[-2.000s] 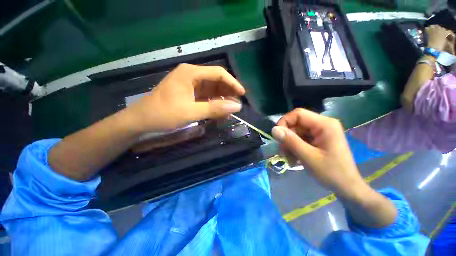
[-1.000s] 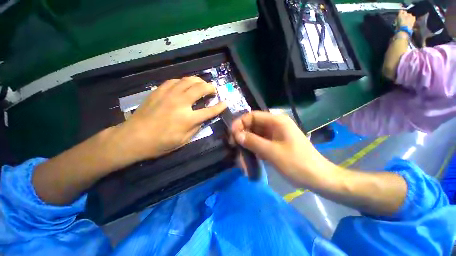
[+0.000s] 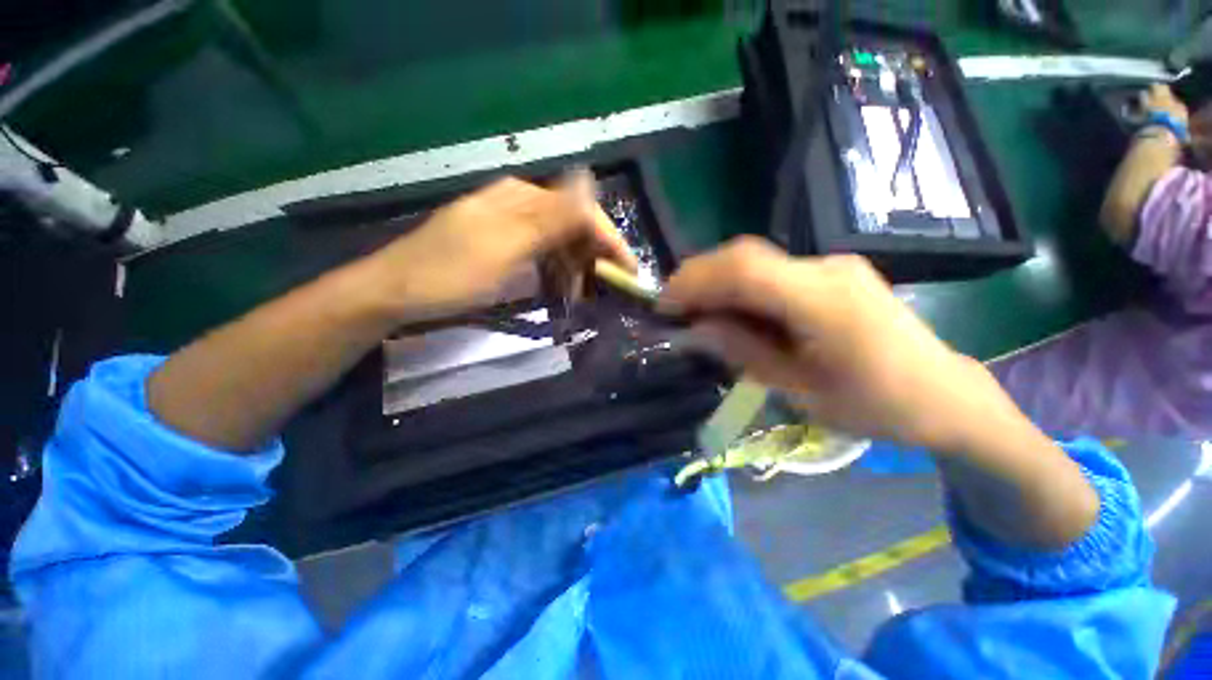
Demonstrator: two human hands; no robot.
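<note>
An open tablet (image 3: 476,361) lies in a black foam tray (image 3: 532,458) in front of me, its pale battery area showing at left and its electronics partly hidden by my hands. A short pale yellow strip (image 3: 622,278) spans the gap between my hands above the tablet. My left hand (image 3: 532,239), blurred, has its fingertips at the strip's left end. My right hand (image 3: 784,319) pinches its other end. A wider pale liner piece (image 3: 731,416) hangs below my right hand; where it is held is hidden.
A second open tablet (image 3: 904,160) lies in stacked foam trays (image 3: 1004,246) at the upper right. A whitish rail (image 3: 439,166) runs behind. A round white bucket (image 3: 831,453) with yellow liners is below the bench edge. Another person's arm (image 3: 1146,179) is at far right.
My right hand has risen and moved right from the tray's front edge. The pale strip and hanging liner now show. My left hand has lifted off the tablet, uncovering more of the battery area.
</note>
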